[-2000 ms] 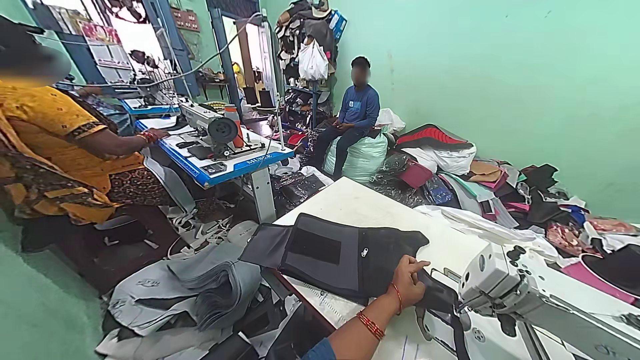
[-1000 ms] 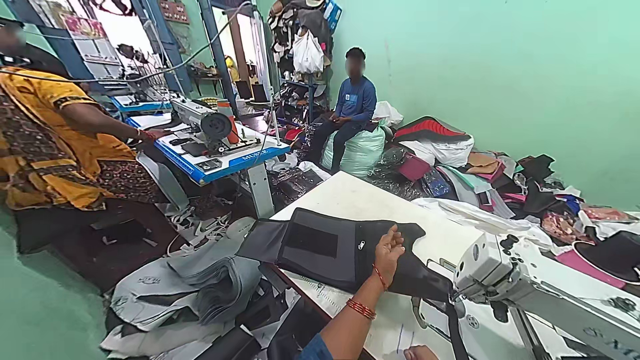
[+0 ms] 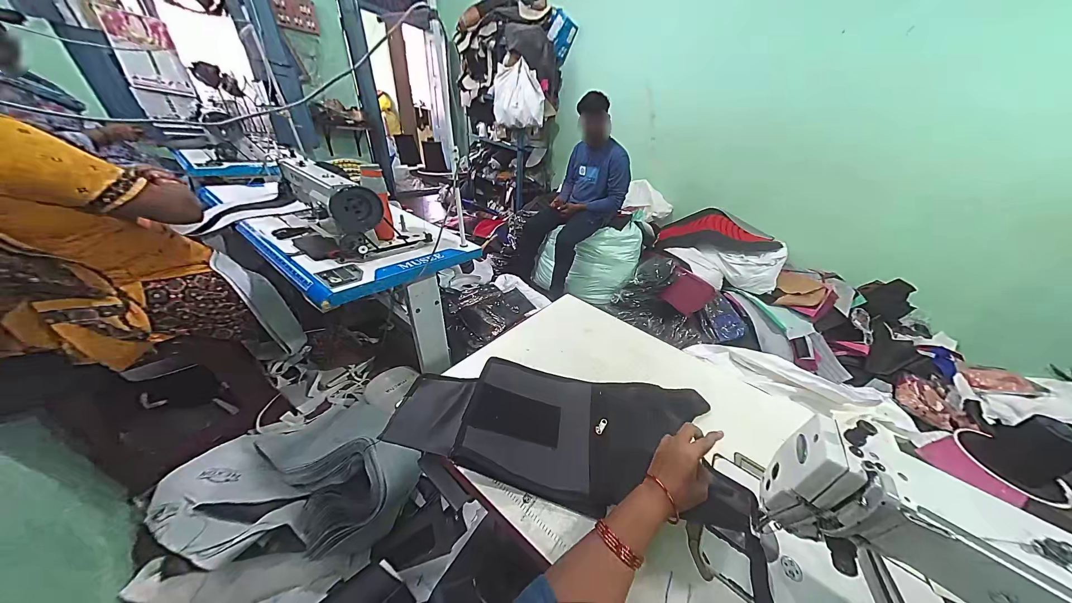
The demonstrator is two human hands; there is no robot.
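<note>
A black fabric piece [image 3: 620, 427] with a darker rectangular patch [image 3: 512, 416] and a small metal zip pull [image 3: 601, 426] lies over the white sewing table [image 3: 569, 335]. Its left end hangs past the table's edge, and its right end runs to the needle area of a white industrial sewing machine [image 3: 808, 477]. My left hand [image 3: 682, 469], with red bangles at the wrist, rests on the piece just left of the machine head. Its fingers are partly bent; whether they pinch the cloth is unclear. A narrow black strip [image 3: 760, 561] hangs beside the needle. My right hand is out of view.
Stacked grey cut pieces [image 3: 285, 494] lie left of the table. Beyond them a person in yellow [image 3: 84, 218] works at another sewing machine [image 3: 335, 201]. A seated person [image 3: 590, 184] is on a pale green sack [image 3: 603, 260]. Fabric heaps [image 3: 804, 310] line the wall at the right.
My left hand has moved from the middle of the black piece back toward the machine head. Part of another hand showed at the bottom edge a second ago and is now out of view.
</note>
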